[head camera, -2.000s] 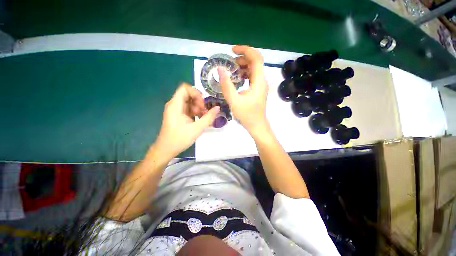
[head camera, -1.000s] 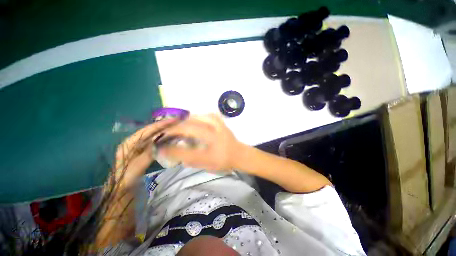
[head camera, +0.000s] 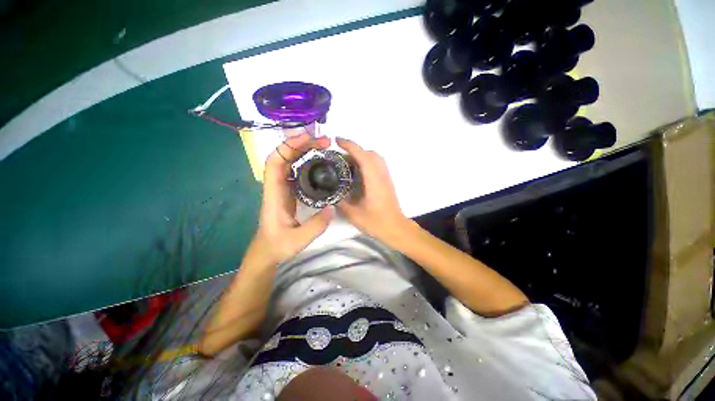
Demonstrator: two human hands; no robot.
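My left hand and my right hand hold a silver-grey ring unit between them, near the front edge of the white sheet. A dark round part sits in the ring's open centre. A shiny purple housing lies on the sheet just beyond my hands. Thin lead wires run left from beside it over the green bench, with a pale end. Whether the wires join the ring unit is hard to tell.
A cluster of black flanged housings stands on the right of the sheet. A black bin lies below the bench edge at right, beside cardboard cartons. Yellow tape marks the sheet's left edge. A pale rail runs along the back.
The hands have come together around the ring unit, slightly farther up the view. The purple housing now lies apart on the sheet. The black ring piece seen alone on the sheet is no longer there.
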